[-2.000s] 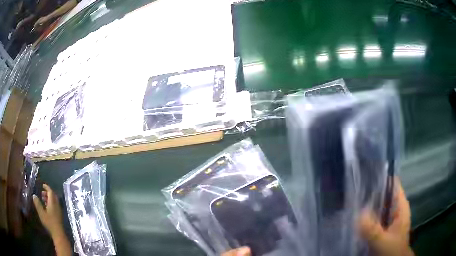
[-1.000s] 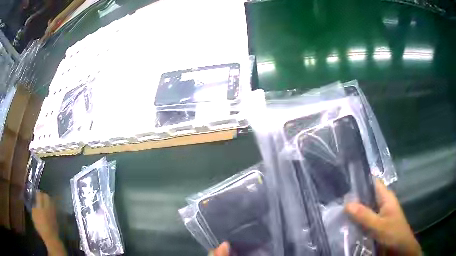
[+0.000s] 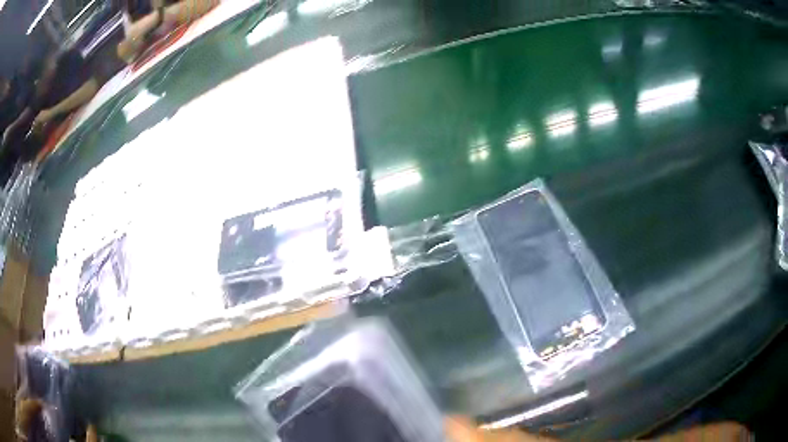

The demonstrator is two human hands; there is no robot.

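Observation:
A blurred stack of bagged phone parts (image 3: pixel 341 401) is at the bottom centre, cut off by the lower edge. My right hand (image 3: pixel 471 430) shows only as a strip along the bottom edge, its fingertips at the stack's right side; its grip is hidden. My left hand is out of the picture. One bagged phone part (image 3: pixel 549 276) lies flat on the green belt, right of centre. A white divided tray (image 3: pixel 259 129) lies on brown board to the left. A dark phone part (image 3: pixel 281 242) lies at its near right corner and a smaller-looking one (image 3: pixel 102 280) at its left.
Crumpled clear film (image 3: pixel 423 250) lies between the tray's corner and the single bagged part. A shiny packet (image 3: pixel 772 194) is at the right edge. Brown carton (image 3: pixel 12 298) stands at far left. Another person's hand (image 3: pixel 33 419) is at lower left. People's arms (image 3: pixel 73 99) show at upper left.
The held stacks have moved down and mostly out of the picture. A single bagged part now shows on the belt. My left thumb has left view. The view has shifted, so the tray appears lower.

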